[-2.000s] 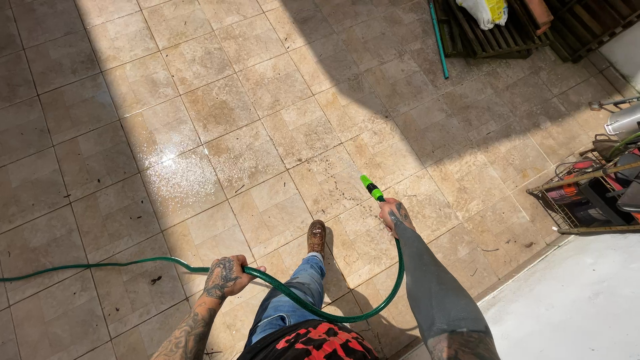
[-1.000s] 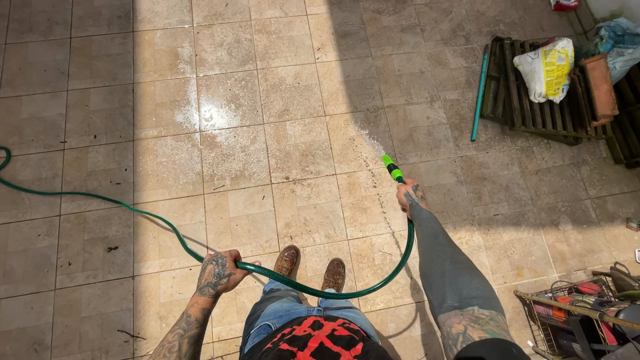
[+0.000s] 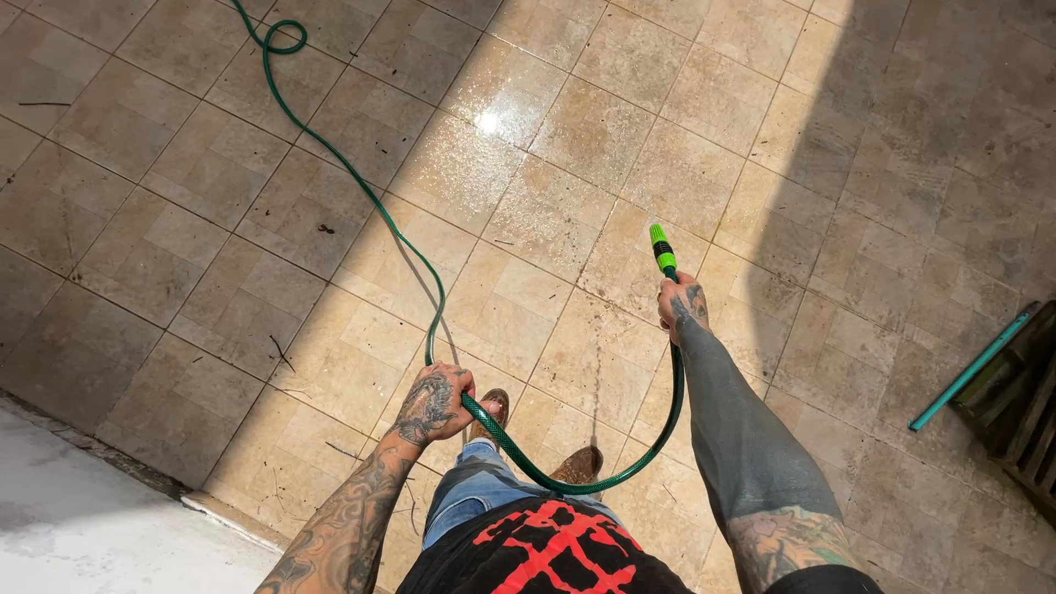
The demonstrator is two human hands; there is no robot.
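Note:
My right hand (image 3: 683,307) is closed around a green garden hose (image 3: 528,469) just behind its bright green and black spray nozzle (image 3: 662,249), which points up the view, away from me. My left hand (image 3: 435,402) grips the same hose further back. Between my hands the hose hangs in a loop in front of my shirt. Past my left hand it runs over the floor tiles (image 3: 511,318) to the top left, where it makes a small coil. Wet, glinting spots lie on the sunlit tiles beyond the nozzle.
At the right edge lie a dark slatted wooden pallet (image 3: 1027,404) and a teal pole (image 3: 972,367). A white wall (image 3: 107,528) stands at the lower left. My brown boots (image 3: 580,464) are on the tiles. Small twigs (image 3: 281,353) are scattered about.
The view has swung left, and the crate of items at the right has left it. Water sprays from the nozzle one second ago; both hands keep their hold on the hose.

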